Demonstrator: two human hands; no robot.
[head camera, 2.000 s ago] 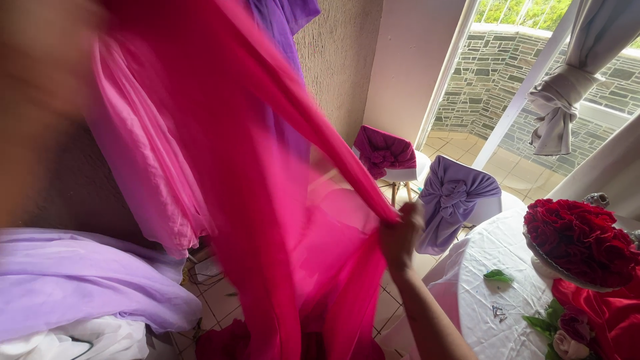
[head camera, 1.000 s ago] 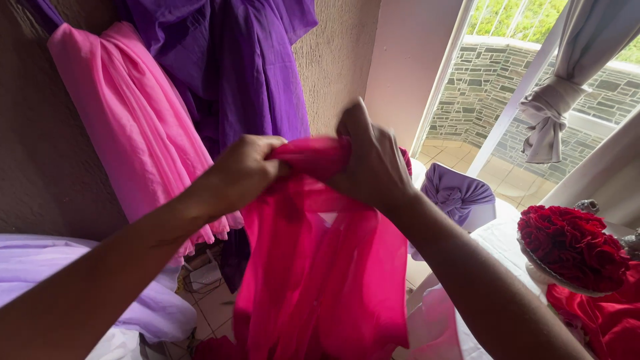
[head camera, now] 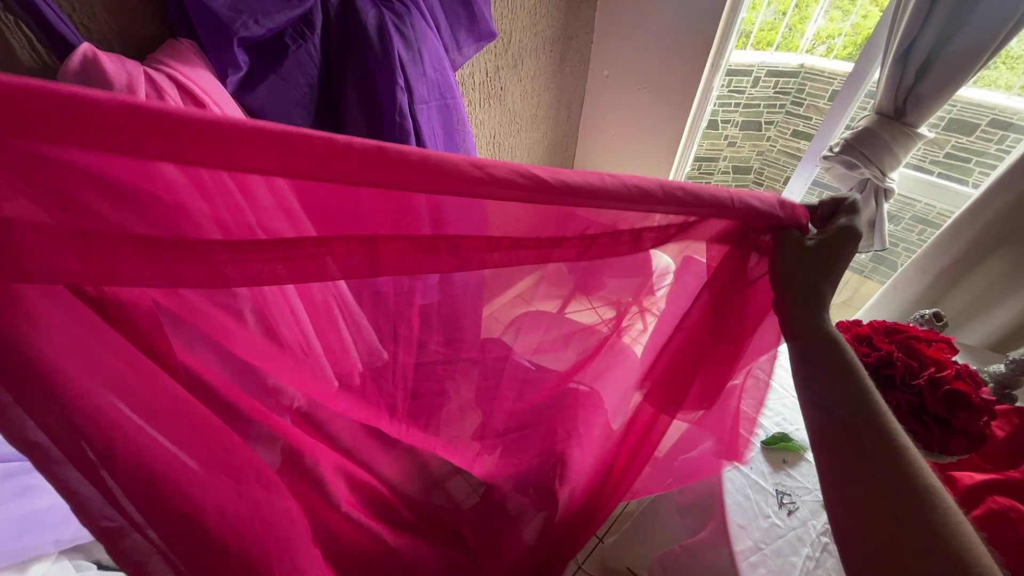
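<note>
A sheer hot-pink fabric [head camera: 448,320] stretches across most of the view, its top edge pulled nearly straight from the left border to my right hand [head camera: 816,256]. My right hand grips the upper right corner of the cloth. Loose folds hang from that edge, and chairs and floor tiles show through the thin weave. My left hand lies outside the frame. Behind the cloth hang a lighter pink drape [head camera: 192,76] and a deep purple drape [head camera: 376,72] against the textured wall.
A table with a white cloth [head camera: 760,496] stands at the right, bearing a red flower arrangement [head camera: 920,384], a green leaf [head camera: 782,442], small metal pieces [head camera: 786,502] and red satin fabric [head camera: 992,496]. A knotted grey curtain [head camera: 880,148] hangs by the window. Pale lilac fabric [head camera: 32,504] lies at lower left.
One second ago both my hands were close together on the bunched pink fabric. Now the cloth is spread wide, my right hand has moved right, and my left hand has left the view.
</note>
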